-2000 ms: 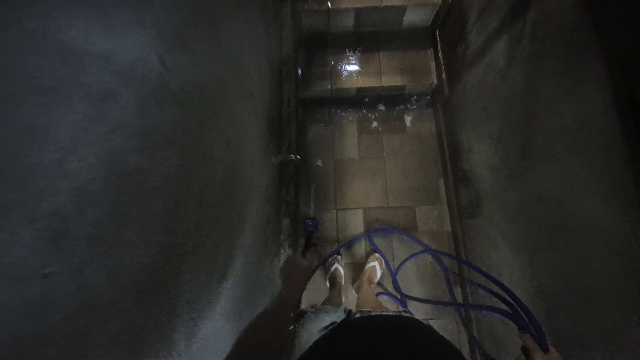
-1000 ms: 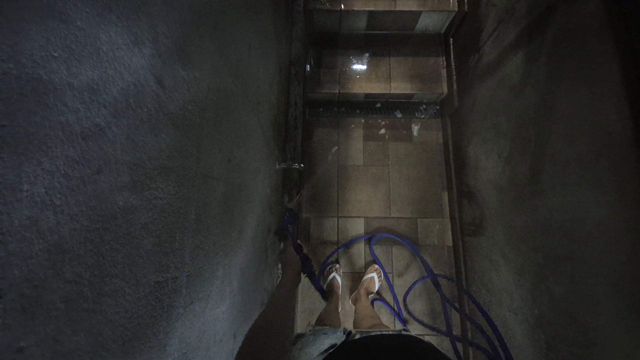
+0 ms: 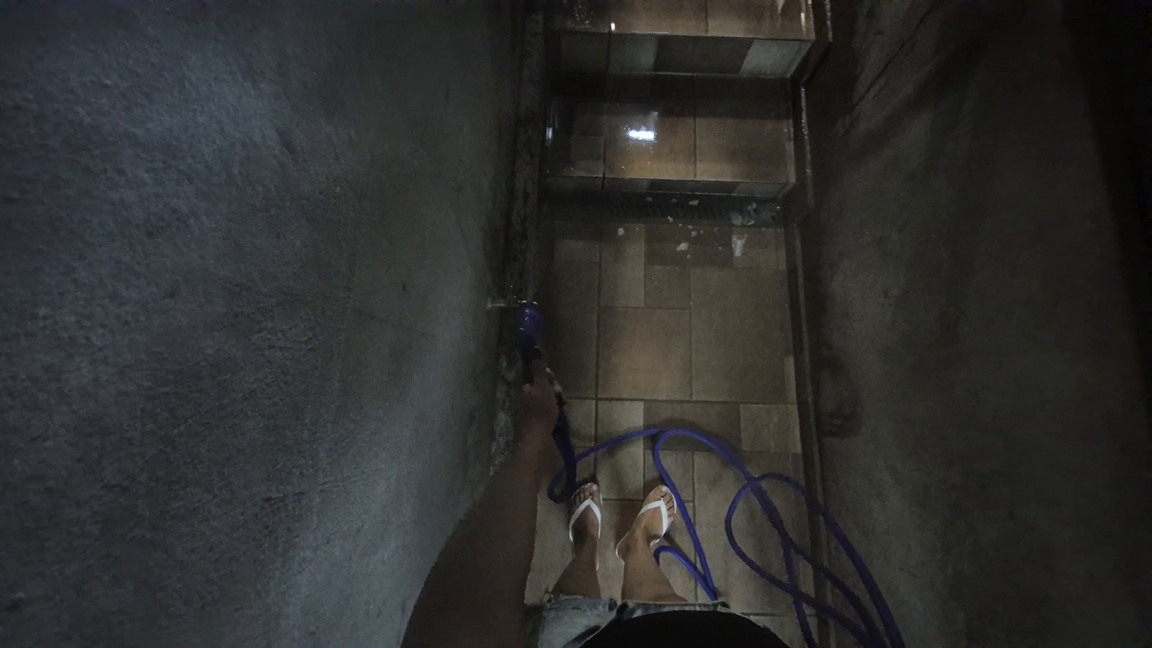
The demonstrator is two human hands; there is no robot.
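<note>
My left hand (image 3: 542,391) is stretched forward along the left wall, closed around the handle of a blue hose nozzle (image 3: 530,322). The nozzle's head is beside a small metal tap or fitting (image 3: 498,303) low at that wall. From below the hand a blue hose (image 3: 684,433) runs down by my feet and lies in loose loops over the tiles, toward the lower right. My right hand is out of view. My feet stand on the floor in white flip-flops (image 3: 586,515).
Tiled steps (image 3: 666,135) with a wet shine rise ahead. A dark drain grate (image 3: 666,209) crosses the foot of the steps, with pale scraps (image 3: 739,244) near it. Rough grey walls (image 3: 270,270) stand close on both sides.
My left hand has moved forward with the nozzle along the left wall. My right hand, seen holding hose at the lower right two seconds ago, has left the view.
</note>
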